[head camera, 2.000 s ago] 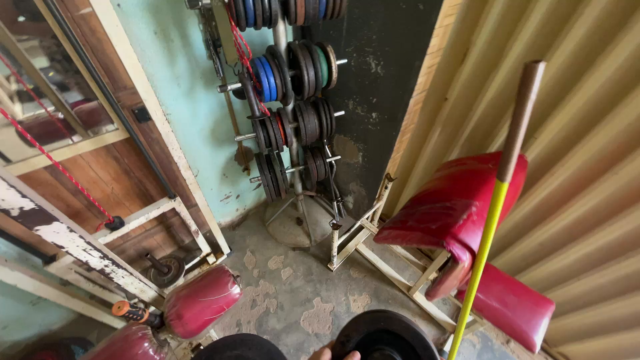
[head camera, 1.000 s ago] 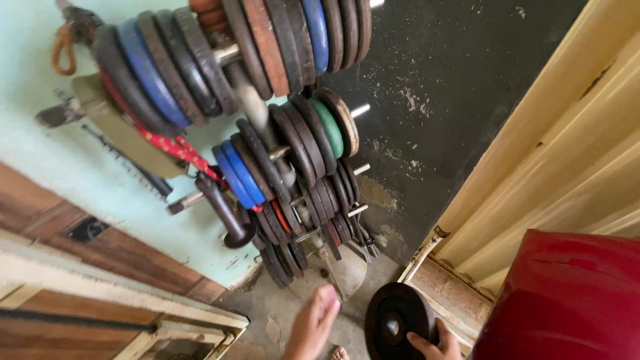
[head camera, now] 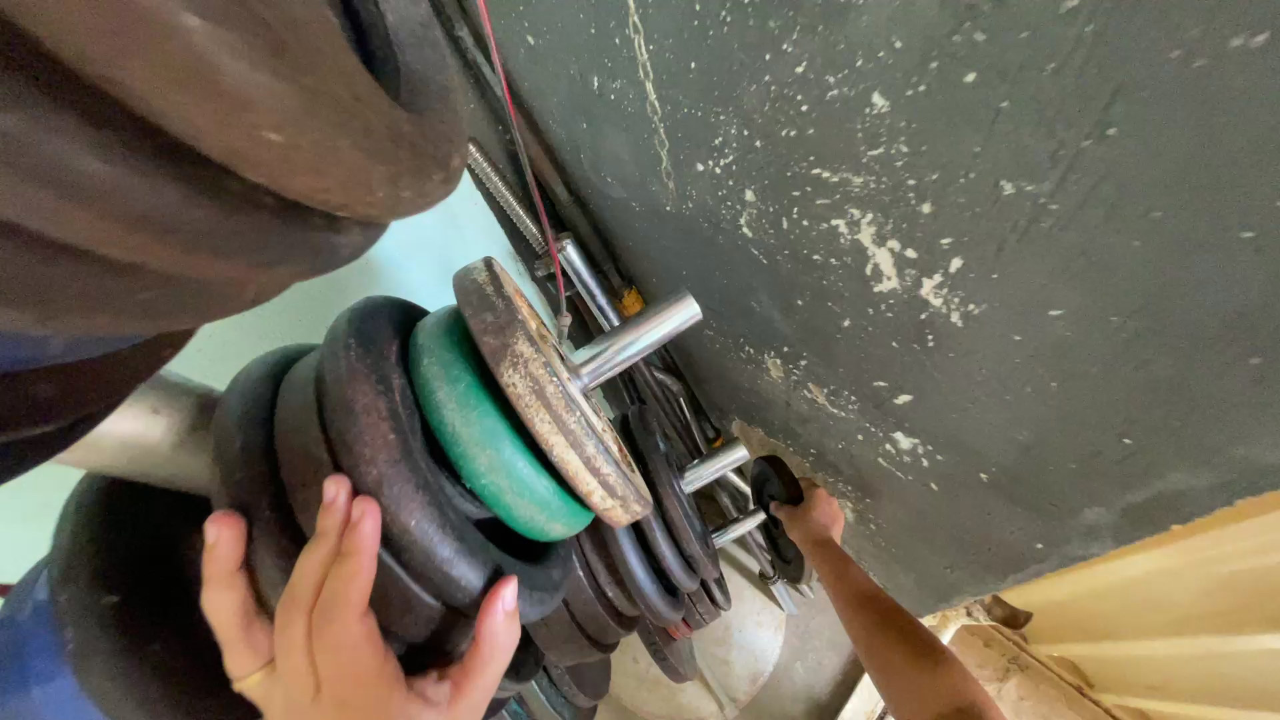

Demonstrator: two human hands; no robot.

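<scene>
My right hand (head camera: 815, 515) grips a black weight plate (head camera: 778, 500) by its edge, low at the rack's right side, close to the end of a lower chrome peg (head camera: 738, 527). Whether the peg enters the plate's hole I cannot tell. With its fingers spread, my left hand (head camera: 335, 620) is at the dark plates (head camera: 375, 400) of the middle tier; fingertips appear to touch them. Beside these plates on the same peg are a green plate (head camera: 480, 430) and a worn, rusty-cream plate (head camera: 550, 400). The peg's chrome end (head camera: 645, 335) sticks out past them.
Large brown plates (head camera: 230, 130) fill the upper left, near the camera. More dark plates (head camera: 655, 540) hang below. Metal bars (head camera: 590, 285) lean behind the rack against a chipped dark grey panel (head camera: 950, 250). Corrugated cream sheeting (head camera: 1160, 590) is at the lower right.
The view has moved in close to the rack. My right hand has carried the black plate over to the lower pegs. My left hand has come to the middle-tier plates.
</scene>
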